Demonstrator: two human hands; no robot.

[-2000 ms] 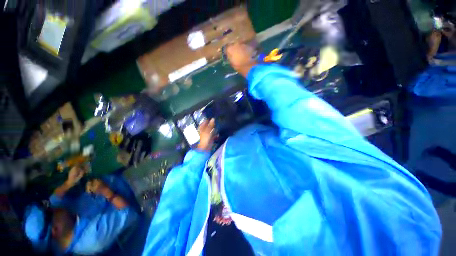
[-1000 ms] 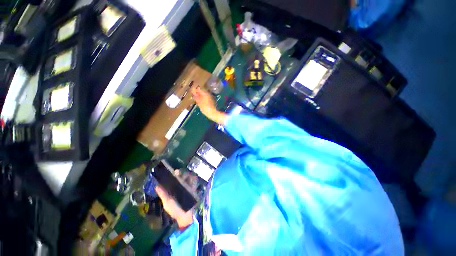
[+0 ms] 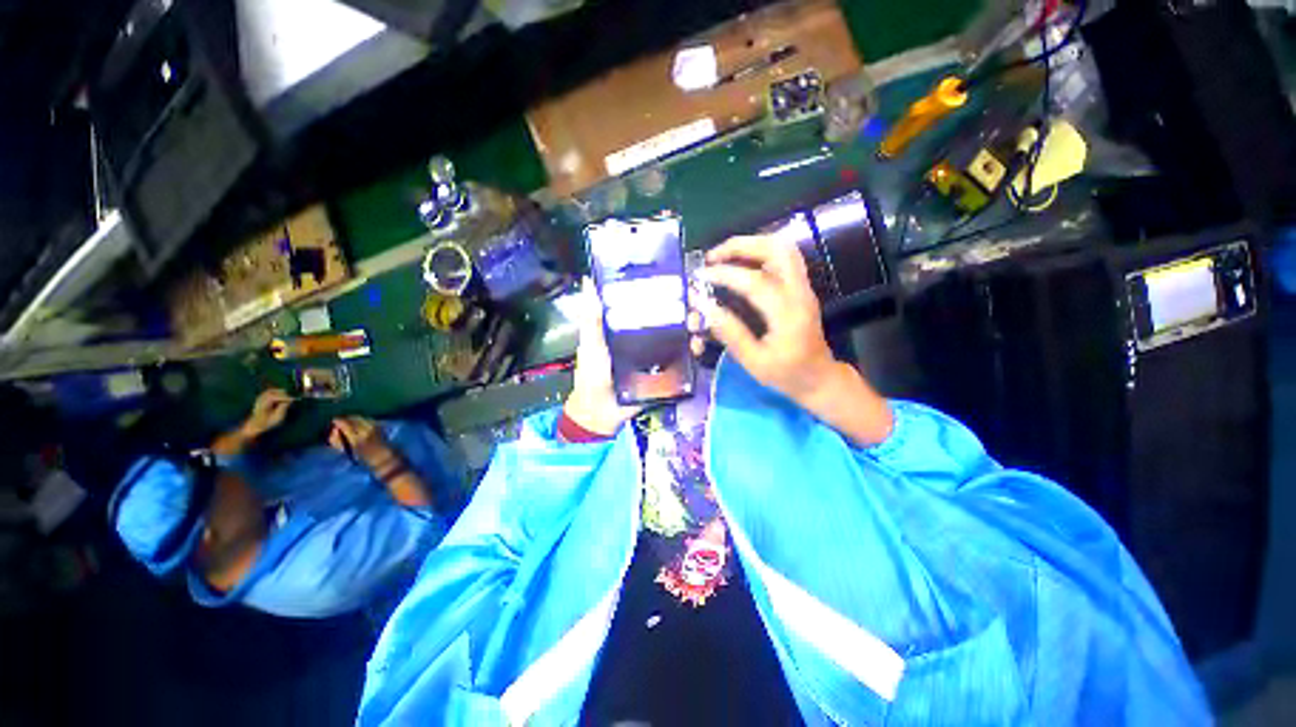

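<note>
A smartphone (image 3: 647, 352) is held upright in front of my chest, its glossy dark face towards me with bright white reflections. My left hand (image 3: 596, 372) is closed around its left and lower side; the phone hides part of the fingers. My right hand (image 3: 772, 320) is at the phone's right edge with curled fingers. Something small and pale shows near its fingertips, too unclear to name or to tell whether it is gripped. Behind my right hand lies the black phone tray (image 3: 859, 298) with dark glossy phones in it, partly hidden by the hand.
A brown board (image 3: 611, 125) lies behind. An orange-handled tool (image 3: 925, 117) and a yellow-black block (image 3: 971, 183) are at the back right. Dark stacked trays (image 3: 1059, 355) with a phone (image 3: 1191, 297) stand right. Bottles (image 3: 444, 196) are back left. A coworker (image 3: 320, 533) sits left.
My right hand has come back from the brown board to the phone. My left hand has raised the phone and turned it upright in front of me. The view has rotated.
</note>
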